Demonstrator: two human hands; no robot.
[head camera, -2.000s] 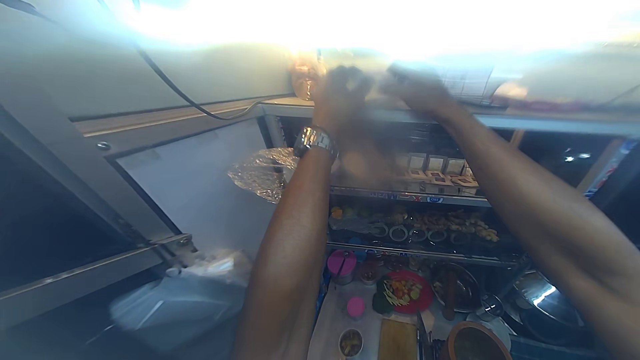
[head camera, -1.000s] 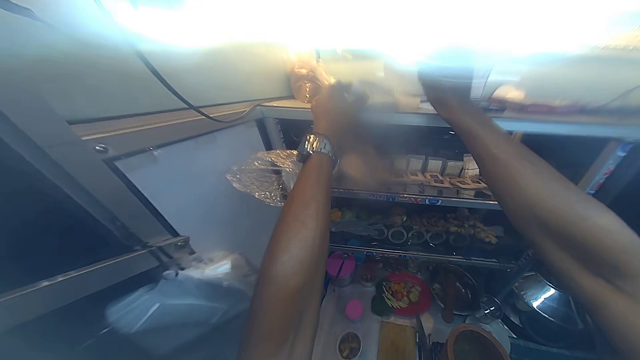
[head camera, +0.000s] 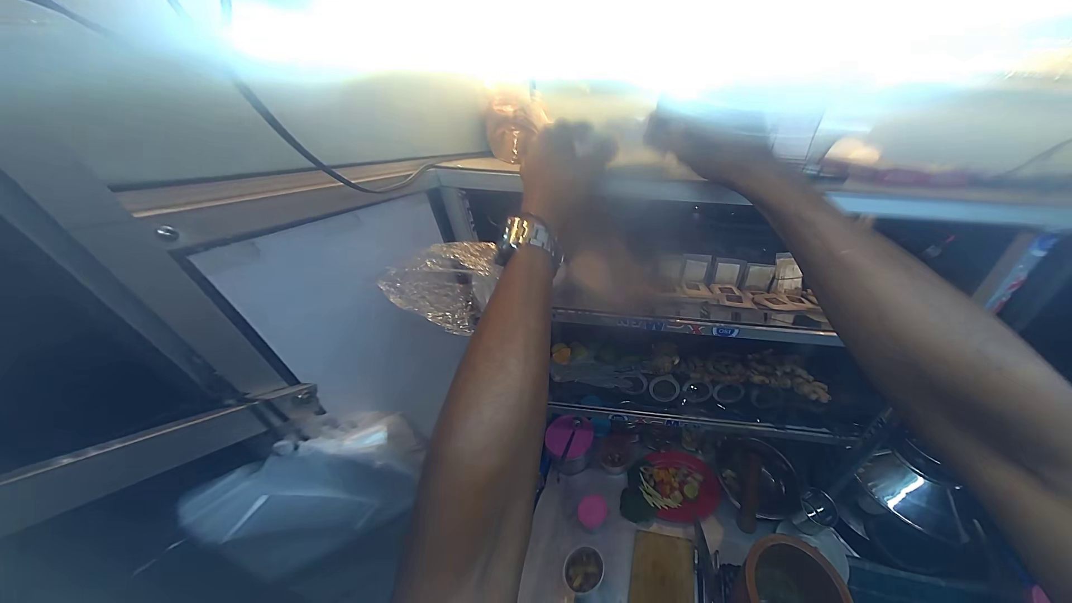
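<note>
Both my arms reach up to the top of a glass-fronted display case with metal shelf edges (head camera: 754, 333). My left hand (head camera: 569, 159), with a metal-banded wristwatch (head camera: 529, 234) below it, is at the upper centre beside a copper-coloured shiny wrapped thing (head camera: 509, 126). Its fingers are blurred, and whether it holds anything cannot be told. My right hand (head camera: 695, 142) is to its right over the case top, blurred and washed out by glare. A crumpled clear plastic bag (head camera: 444, 285) hangs left of the watch.
Below are a red plate of cut vegetables (head camera: 699, 494), a wooden cutting board (head camera: 662, 569), a knife (head camera: 703, 561), a clay mortar (head camera: 791, 569), a bowl with a pestle (head camera: 762, 477) and a metal pot (head camera: 913, 494). A plastic bag (head camera: 301, 494) hangs lower left. A cable (head camera: 293, 146) runs along the wall.
My right hand has shifted a little over the case top, first away from my left hand and then back toward it. My left hand stays in about the same place.
</note>
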